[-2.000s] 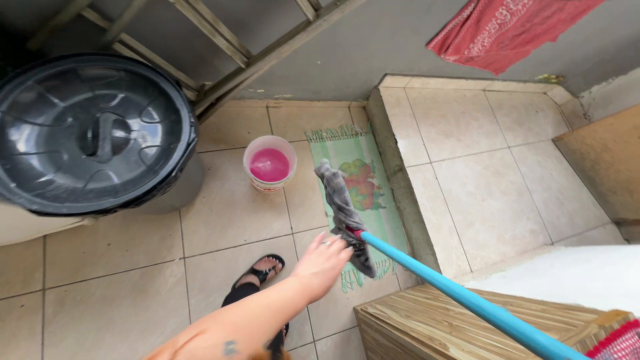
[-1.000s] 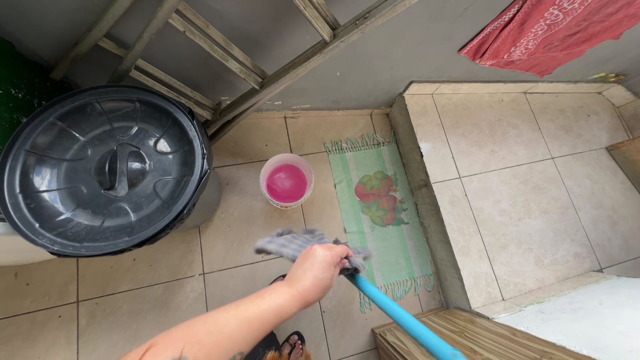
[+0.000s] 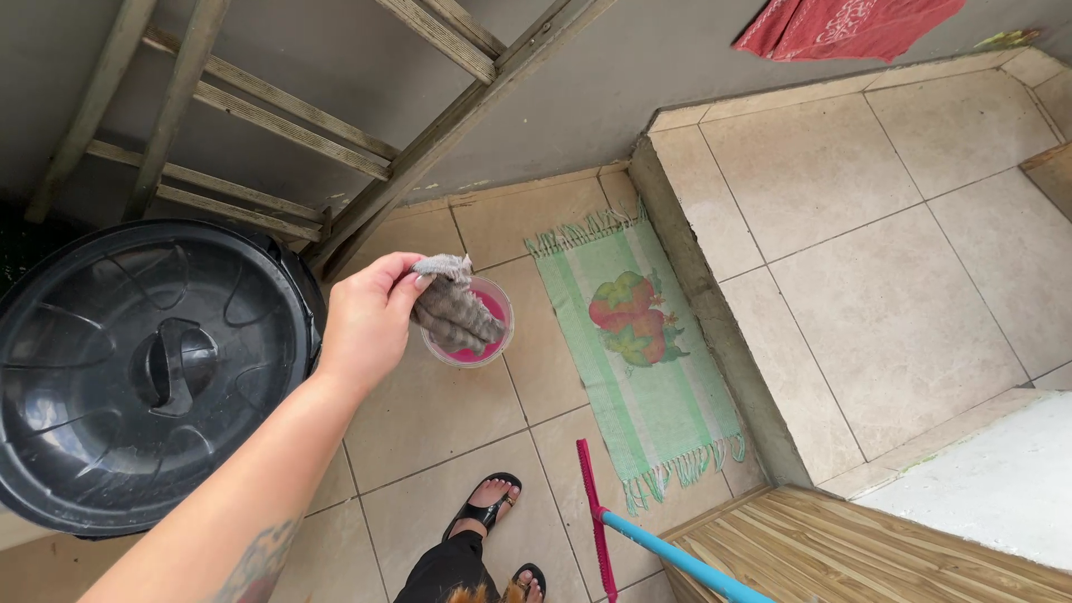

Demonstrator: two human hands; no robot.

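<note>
My left hand [image 3: 373, 314] pinches a grey cleaning cloth [image 3: 452, 310] between thumb and fingers. The cloth hangs over a small clear plastic bucket [image 3: 508, 322] of pink liquid; its lower end overlaps the liquid, and I cannot tell how deep it reaches. A floor squeegee with a pink head [image 3: 595, 511] and a blue pole [image 3: 687, 563] stands bare at the lower right, its pole running out of the bottom of the view. My right hand is not in view.
A large black lidded bin [image 3: 84, 368] stands at the left, below a wooden ladder [image 3: 293, 126] against the wall. A green fringed mat [image 3: 586, 310] lies beside a raised tiled step [image 3: 854, 218]. A wood-patterned panel [image 3: 837, 544] is at the lower right. A red cloth [image 3: 846, 29] hangs above.
The grey cloth has come off the squeegee head, where my left hand held it earlier. My left hand has carried it to the bucket.
</note>
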